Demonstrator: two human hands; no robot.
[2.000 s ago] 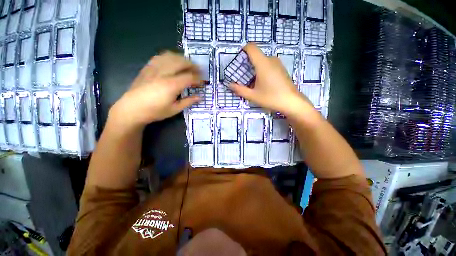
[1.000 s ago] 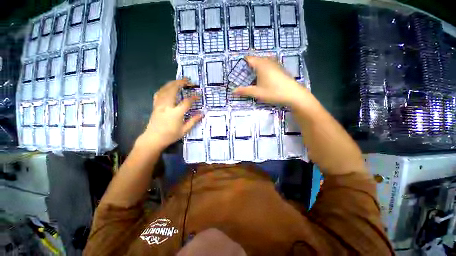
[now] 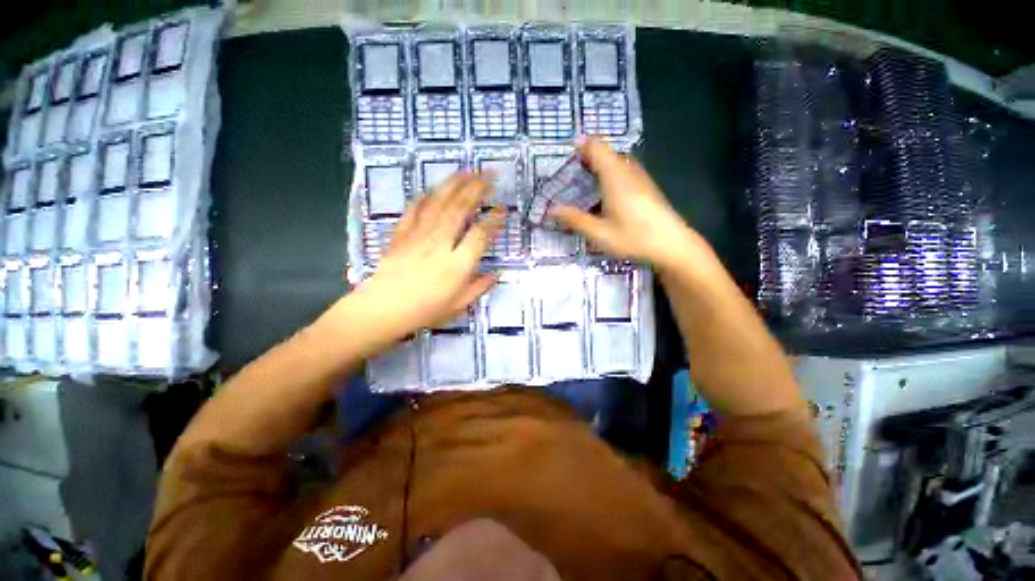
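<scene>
A whitish housing tray (image 3: 511, 361) lies in front of me with rows of five phone front housings. The top-row housings (image 3: 491, 66) show key grids below their windows. The bottom-row housings are plain below the window. My right hand (image 3: 624, 210) holds a keypad (image 3: 562, 191), tilted, between thumb and forefinger over the right part of the middle row. My left hand (image 3: 437, 250) is spread palm down over the middle row, fingertips at a housing near the centre. The fingers hide parts of the middle-row housings, and I cannot tell whether they hold anything.
Another housing tray (image 3: 97, 340) lies to the left on the dark bench (image 3: 278, 204). A clear, ridged keypad tray stack (image 3: 868, 204) stands to the right. A white-grey bench machine (image 3: 908, 397) is at the lower right. A bright blue screen-like patch (image 3: 683, 426) shows under the bench edge.
My left hand has moved from the left end of the middle row towards its centre. My right hand still holds a keypad, now further right along the row. The camera view has shifted.
</scene>
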